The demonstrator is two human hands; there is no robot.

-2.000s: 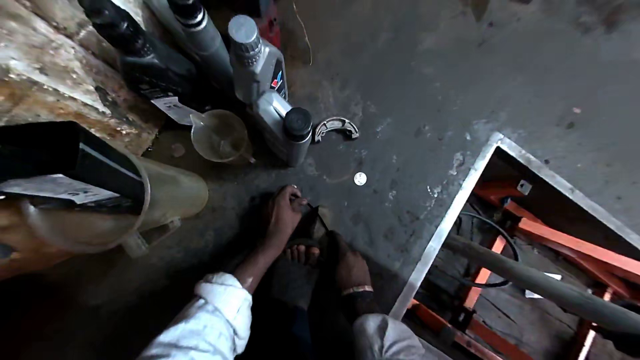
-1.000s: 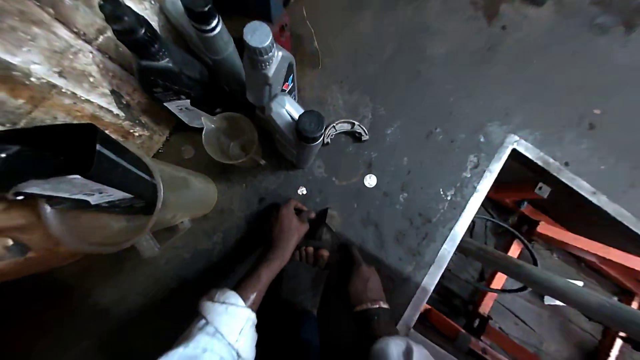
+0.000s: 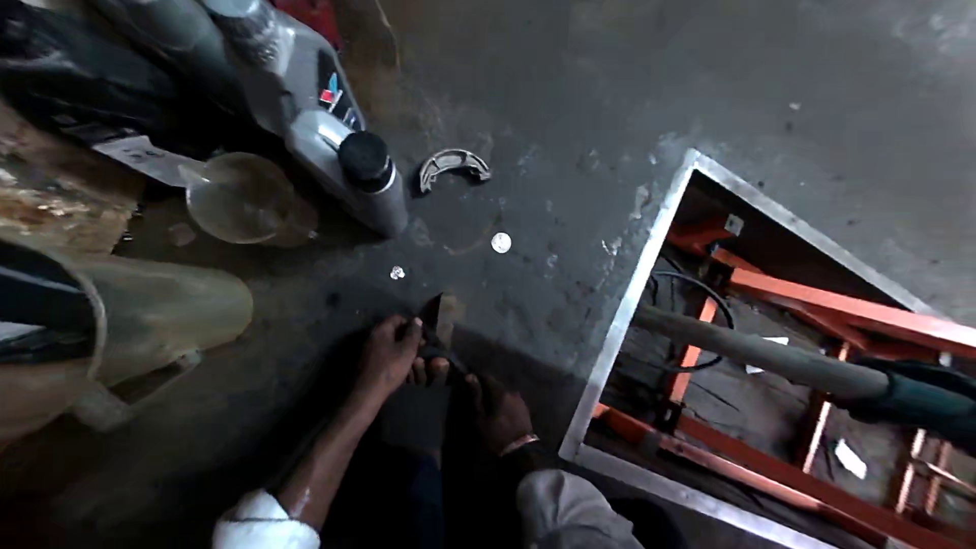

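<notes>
My left hand is low in the middle, its fingertips pinching one end of a dark, thin item that I cannot make out. Close to its right, my right hand points its fingers toward the lower end of the same dark item; whether it grips it is unclear in the shadow. Toes of a foot show between the hands. A curved brake shoe lies on the floor above. Below it are a round pale disc and a small shiny bit.
Grey oil bottles stand at upper left, beside a translucent cup. A large translucent jug lies at the left edge. On the right, a metal-edged opening in the floor holds orange bars, a grey pipe and a black cable.
A small shiny bit shows on the floor above my left hand; two seconds ago it was not visible there. My hands stay close together over the foot.
</notes>
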